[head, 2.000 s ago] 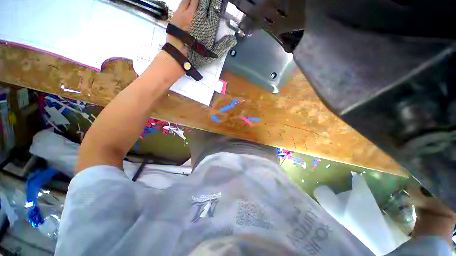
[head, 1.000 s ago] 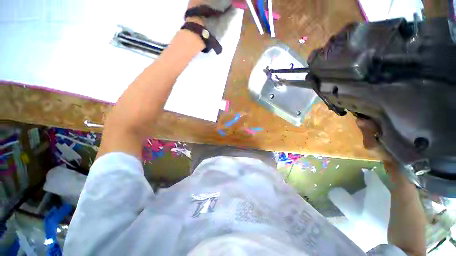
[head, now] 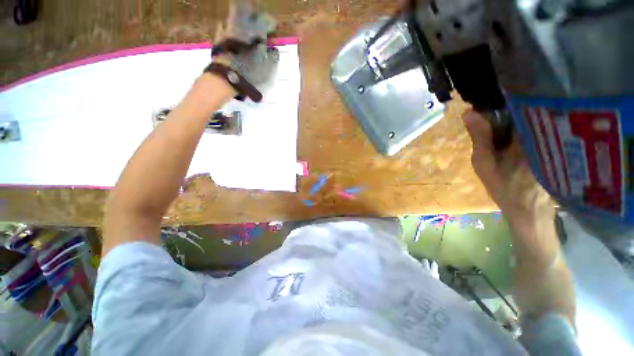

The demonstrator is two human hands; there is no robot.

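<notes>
The fabric lay (head: 132, 153), white on top with a pink edge, lies across the left of the table. My left hand (head: 250, 55), in a grey mesh glove with dark straps, is on its far right part, fingers at the far edge and blurred. My right hand (head: 497, 156) is closed around a dark handle of the cloth cutting machine (head: 577, 149), which fills the upper right with its blue body and red-and-white label. Its grey base plate (head: 393, 108) stands on bare wood right of the lay, not touching it.
Metal weights (head: 226, 123) lie on the lay, one partly behind my left forearm, another at the far left (head: 9, 131). Blue and pink scraps (head: 318, 185) lie on the table (head: 417, 184) near its front edge. More scraps litter the green floor below.
The strips beyond the base plate are no longer in view. The lay's far edge now shows, with my left hand at it. The machine has turned, showing its label and my right hand on the handle.
</notes>
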